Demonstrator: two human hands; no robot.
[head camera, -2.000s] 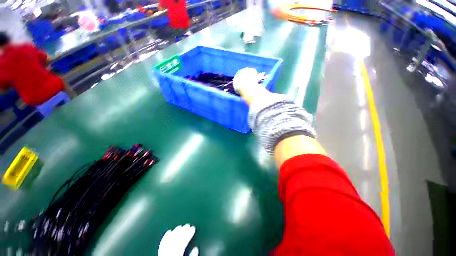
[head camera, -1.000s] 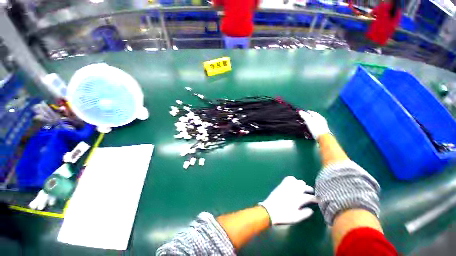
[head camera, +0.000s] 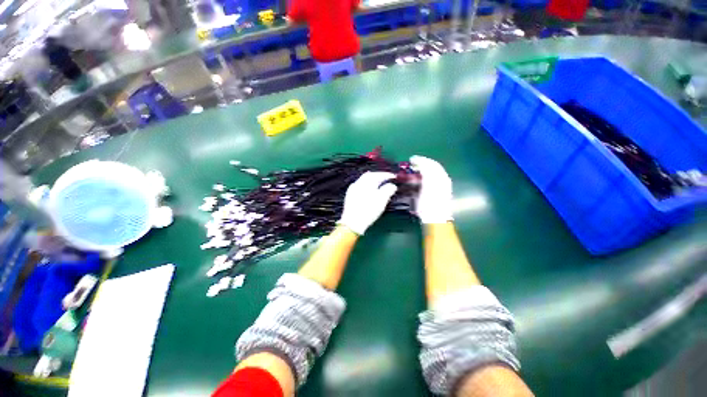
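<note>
A harness bundle (head camera: 318, 194) of thin black cables lies on the green bench. White connector housings (head camera: 229, 225) fan out at its left end, and reddish end connectors (head camera: 407, 174) sit at its right end. My left hand (head camera: 368, 200), in a white glove, is on top of the bundle near the right end, its fingers curled around some cables. My right hand (head camera: 432, 188), also gloved, is at the right tip of the bundle against the end connectors. The undersides of the fingers are hidden, and the view is slightly blurred.
A blue plastic tote (head camera: 558, 167) holding more black harnesses (head camera: 620, 147) stands at right. A yellow bench sign (head camera: 282, 117) is behind the bundle. A round blue-white mesh item (head camera: 103, 208) and white sheet (head camera: 124, 333) are at left. A pale strip (head camera: 659, 316) lies right. A person in red (head camera: 329, 29) is beyond.
My left hand has moved from the bare bench up onto the right part of the bundle. My right hand stays at the bundle's right end. The camera view has shifted and tilted.
</note>
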